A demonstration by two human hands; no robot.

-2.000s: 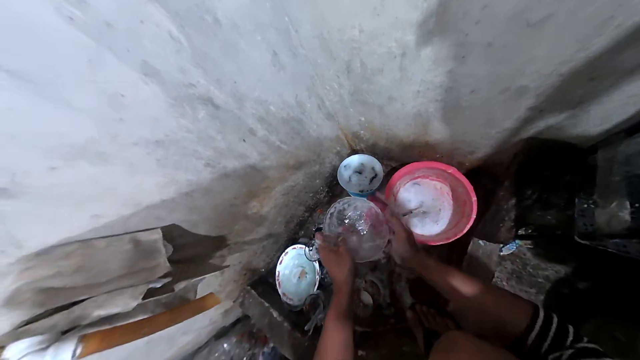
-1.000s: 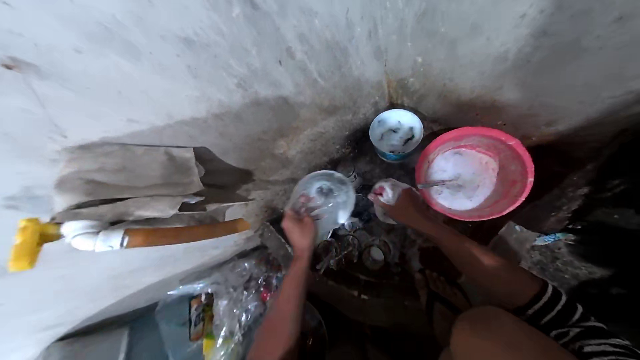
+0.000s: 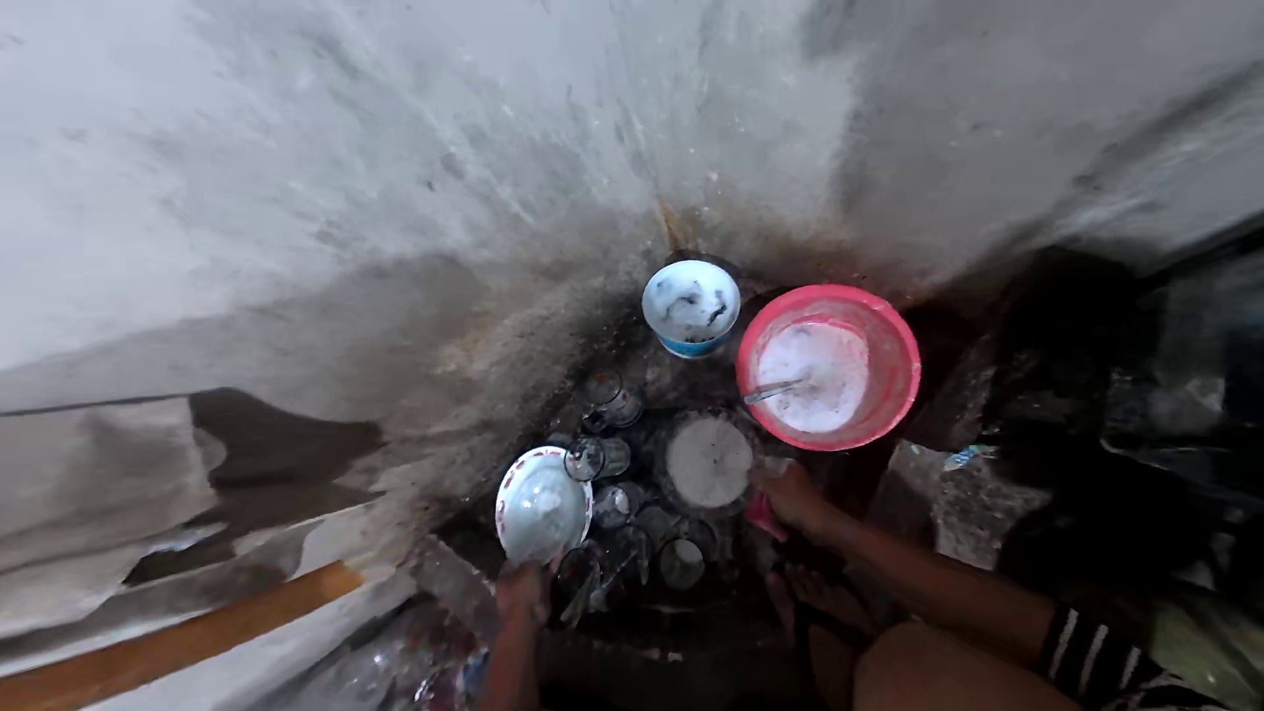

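My left hand [image 3: 521, 589] is at the lower rim of a white enamel-like plate [image 3: 544, 506] with a patterned edge; its fingers are blurred, so I cannot tell whether they grip it. My right hand [image 3: 787, 494] is closed on a pink and whitish cloth or pouch, just below the pink basin [image 3: 897, 370]. A utensil handle [image 3: 773, 391] sticks out of the suds in this basin. Between my hands lie a round greyish disc or lid [image 3: 709, 461] and several glass mugs [image 3: 598, 459]. Beyond them stands a white and blue bowl [image 3: 690, 301] with dark bits inside.
A stained wall [image 3: 553, 148] rises behind the basin and bowl. An orange-brown pipe [image 3: 188, 632] runs at the lower left, near clear plastic wrapping [image 3: 395, 667]. A stone block [image 3: 987, 504] lies right of my right forearm. My sandalled foot [image 3: 829, 607] is below it.
The clear round dish that my left hand held one second ago is no longer in that hand, which is now lower, at the patterned plate. The view has shifted.
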